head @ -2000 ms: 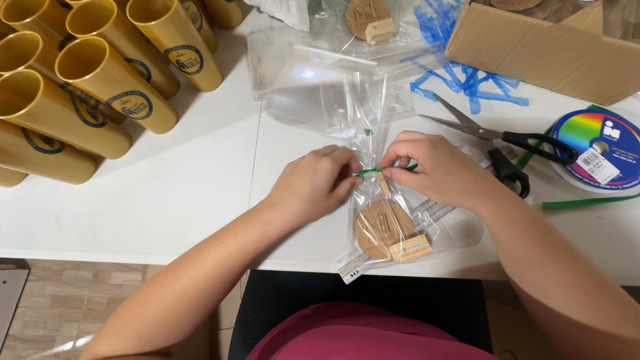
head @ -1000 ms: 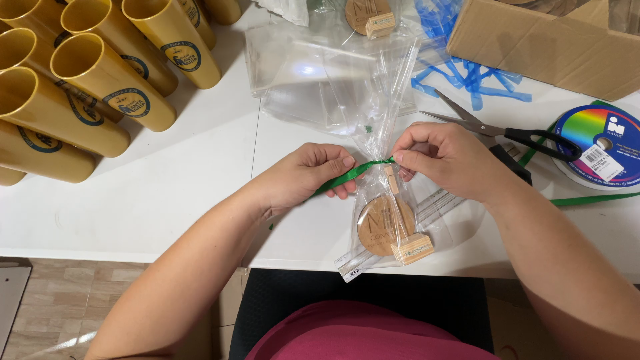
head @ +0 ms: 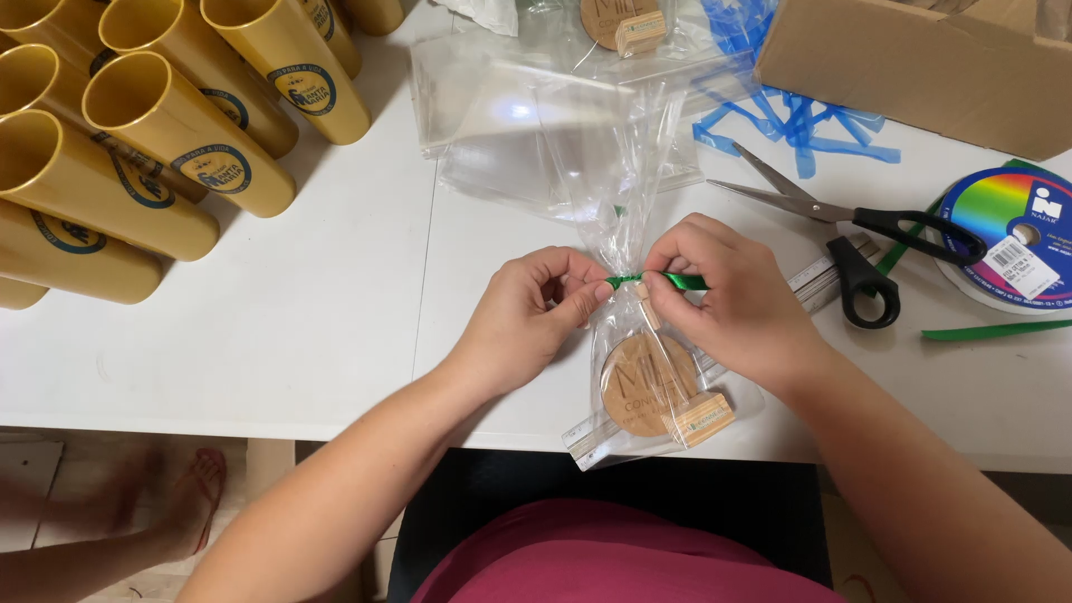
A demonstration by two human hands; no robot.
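A clear cellophane bag point(head: 624, 209) stands gathered at its neck, with a green satin ribbon point(head: 685, 281) around the gather. My left hand point(head: 536, 314) pinches the ribbon at the left of the neck, thumb against index finger. On the right side, my right hand point(head: 729, 293) grips the ribbon between thumb and fingers, and a short length sticks out past them. Inside the bag lie a round engraved wooden disc point(head: 645, 385), a small wooden block point(head: 700, 419) and a small wooden piece partly hidden by my right fingers. A clear ruler point(head: 590, 440) runs beneath the bag.
Black-handled scissors point(head: 825, 209) lie open beside a ribbon spool point(head: 1005, 218). Behind are flat clear bags point(head: 511, 126), blue ribbon strips point(head: 804, 134), another filled bag point(head: 624, 25) and a cardboard box point(head: 913, 75). Several gold cups point(head: 193, 134) stand at left. A person's foot point(head: 197, 502) shows below.
The longer ribbon tail under my left hand one second ago no longer shows there; a ribbon end now shows at my right fingers. A person's legs have come into view at lower left.
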